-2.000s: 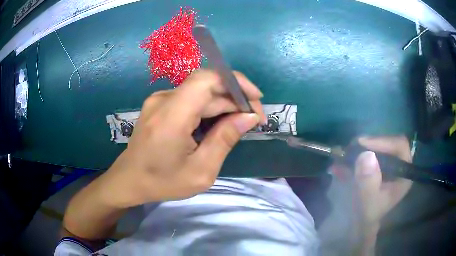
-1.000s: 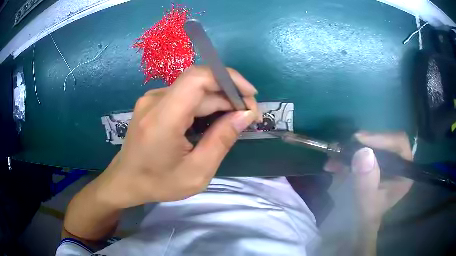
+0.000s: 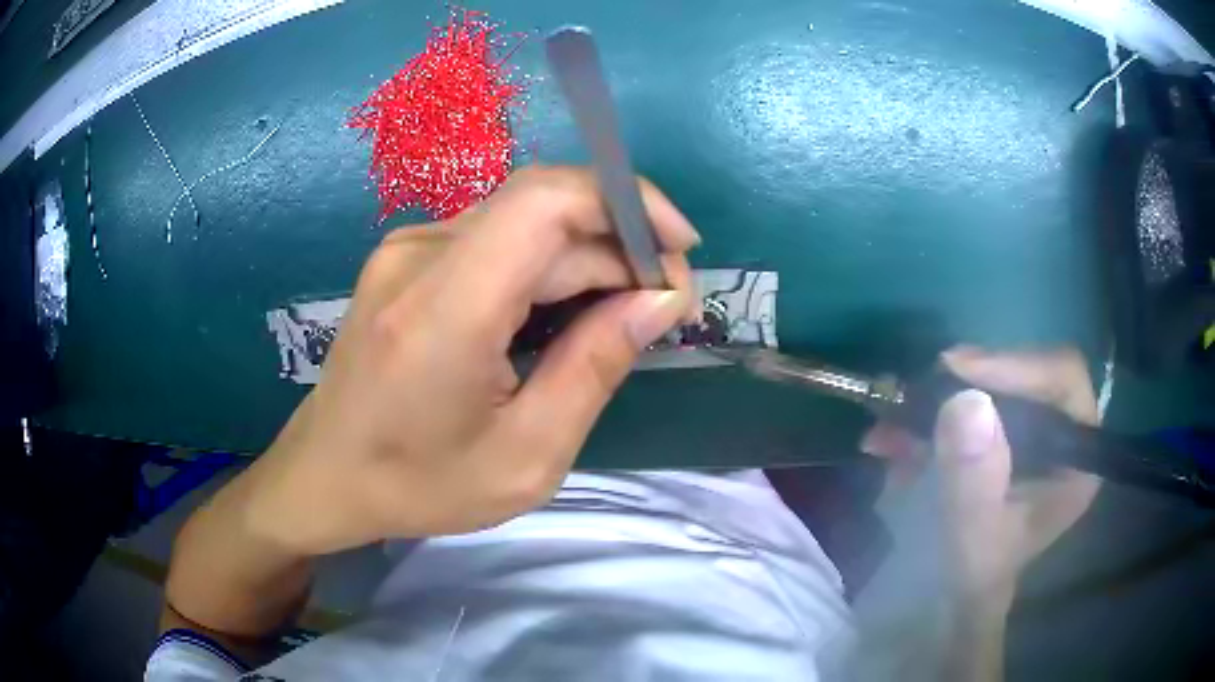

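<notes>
A pale grey strip assembly [image 3: 754, 304] lies on the green mat, with a dark round part near each end; its middle is hidden behind my left hand. My left hand [image 3: 466, 360] is shut on flat grey tweezers [image 3: 606, 140], whose tips are hidden by my fingers over the right part of the strip. My right hand [image 3: 1006, 460] holds a soldering iron [image 3: 839, 384] by its black handle, its tip at the strip's lower edge beside the right round part. A tiny reddish bit shows near the tip.
A heap of short red wires [image 3: 446, 127] lies beyond my left hand. Thin pale strands [image 3: 176, 173] lie at the left. A black holder [image 3: 1186, 227] with a grey speckled pad stands at the right edge. A white ledge [image 3: 187, 73] borders the mat's far side.
The tweezers' upper end has swung right and stands more upright. The strip and red heap sit slightly further left in view. The iron's tip has shifted slightly left, staying at the strip.
</notes>
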